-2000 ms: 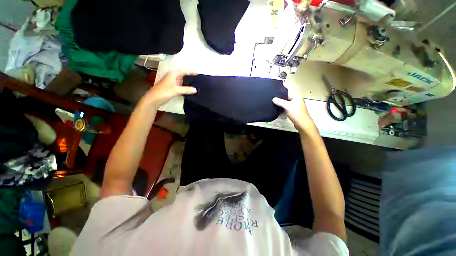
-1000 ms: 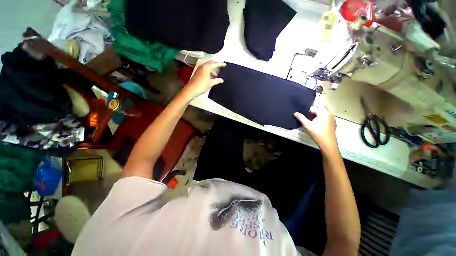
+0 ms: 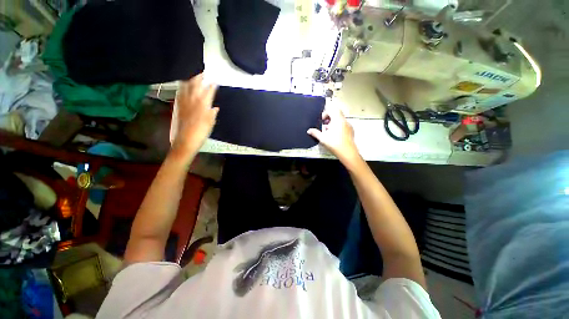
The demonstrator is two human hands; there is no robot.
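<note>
A black fabric panel (image 3: pixel 268 118) lies flat along the front edge of the white sewing table, left of the needle area (image 3: pixel 329 76). My left hand (image 3: pixel 196 118) is at the panel's left end, slightly blurred, fingers extended towards the black pile and thumb by the panel's edge; it does not grip the panel. My right hand (image 3: pixel 337 132) holds the panel's right end, thumb on top and fingers at the far side. The cream sewing machine (image 3: pixel 430 59) stands to the right.
A pile of black panels (image 3: pixel 134 40) lies on green cloth (image 3: pixel 109 103) at the back left. A small black panel (image 3: pixel 246 34) lies behind the held one. Black-handled scissors (image 3: pixel 401 121) lie under the machine arm. A reddish wooden chair (image 3: pixel 134 202) stands at left, blue cloth (image 3: pixel 521 230) at right.
My left hand has let go of the panel's left end and its fingers now extend away from me. The panel lies flat, my right hand still on it. The camera view has shifted.
</note>
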